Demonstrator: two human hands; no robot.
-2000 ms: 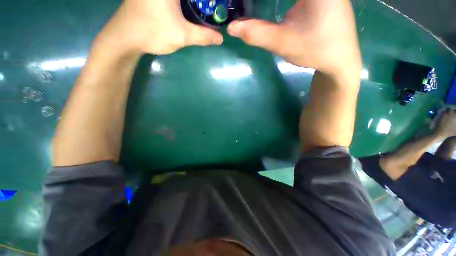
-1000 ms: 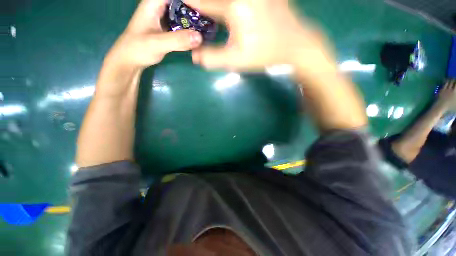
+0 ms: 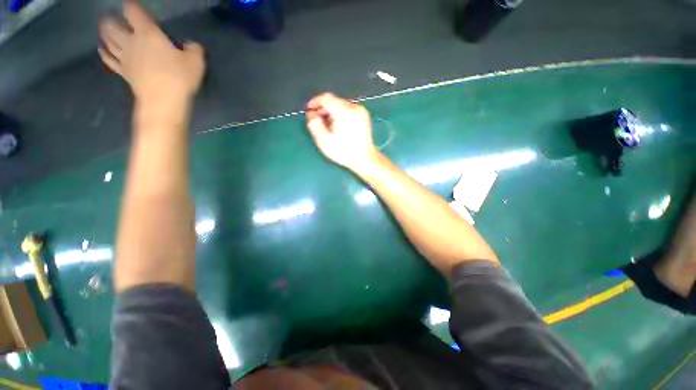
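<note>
My left hand (image 3: pixel 156 65) is stretched out over the dark conveyor belt (image 3: pixel 336 46), blurred, fingers spread; I see nothing held. My right hand (image 3: pixel 341 131) is at the bench edge with fingers curled; whether something small is between the fingertips cannot be told. A black cylindrical unit with a blue glow (image 3: pixel 262 17) is on the belt right of my left hand, cut off by the top edge. Another black unit (image 3: pixel 483 18) is on the belt further right, and a dark one (image 3: pixel 8 137) is at the far left edge.
On the green bench (image 3: pixel 328 251), a black unit with a lit end (image 3: pixel 603 133) lies at right. A white card (image 3: pixel 475 187) lies right of centre, a hammer (image 3: pixel 46 286) and cardboard box (image 3: pixel 19 316) at left. Another person's arm (image 3: pixel 679 255) is at the right edge.
My hands have separated and no longer hold the lit unit together. My left hand has moved left over the belt. The view now shows the belt, card, hammer and box.
</note>
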